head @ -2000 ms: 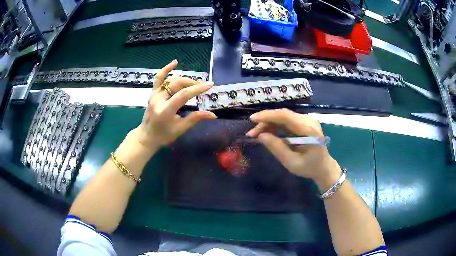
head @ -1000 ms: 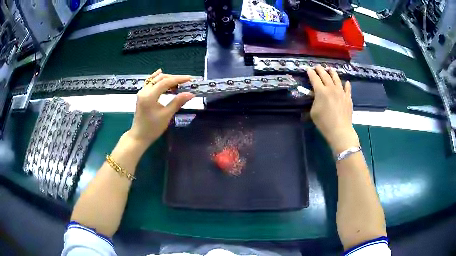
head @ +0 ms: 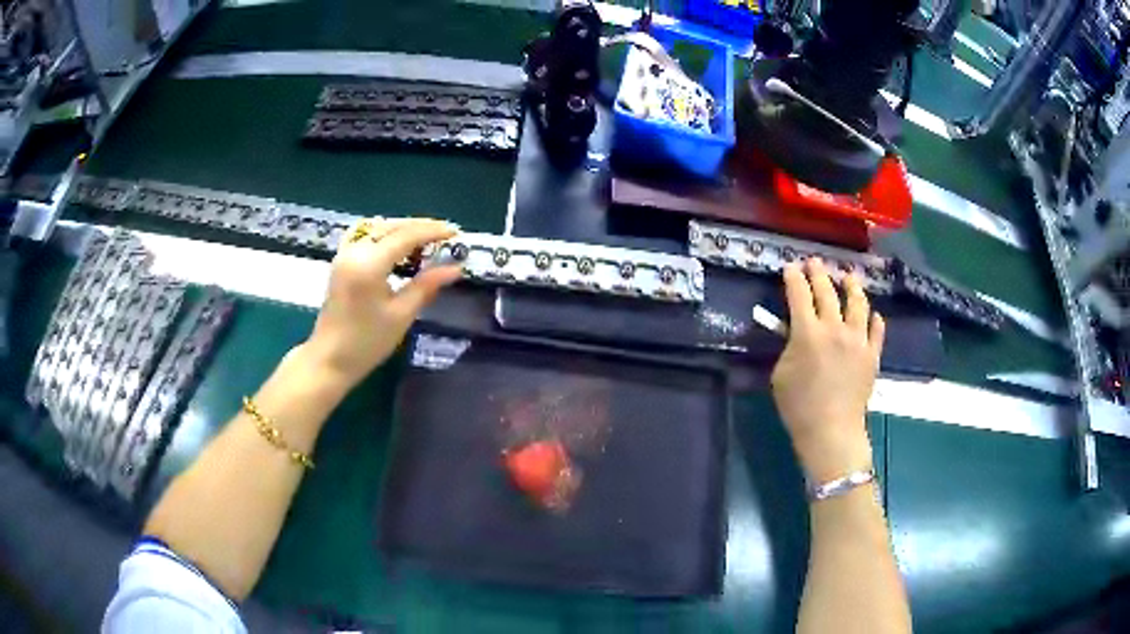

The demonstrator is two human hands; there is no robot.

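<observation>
My left hand (head: pixel 378 297) pinches the left end of a silver strip fixture (head: pixel 564 266) with dark round parts, raised level above the back edge of the black tray. My right hand (head: pixel 824 359) is palm down, its fingertips at a second strip fixture (head: pixel 744 250) on the black base plate (head: pixel 644 325). The pale end of a slim tool (head: pixel 768 320) sticks out on its left; the rest is hidden under the hand. A red lump (head: pixel 538 468) with specks around it lies on the black tray (head: pixel 428 533).
Slanted strip fixtures (head: pixel 105 359) lie at the left, dark ones (head: pixel 415 118) at the back. Another row (head: pixel 205 208) runs behind my left hand. A black post (head: pixel 568 99), blue bin (head: pixel 675 105), red bin (head: pixel 867 198) and black microscope body (head: pixel 818 130) stand behind the base plate.
The view has tilted, so the bench sits lower. The held fixture now shows its face more. My right hand has left its writing-like grip on the tool and moved right to the second fixture.
</observation>
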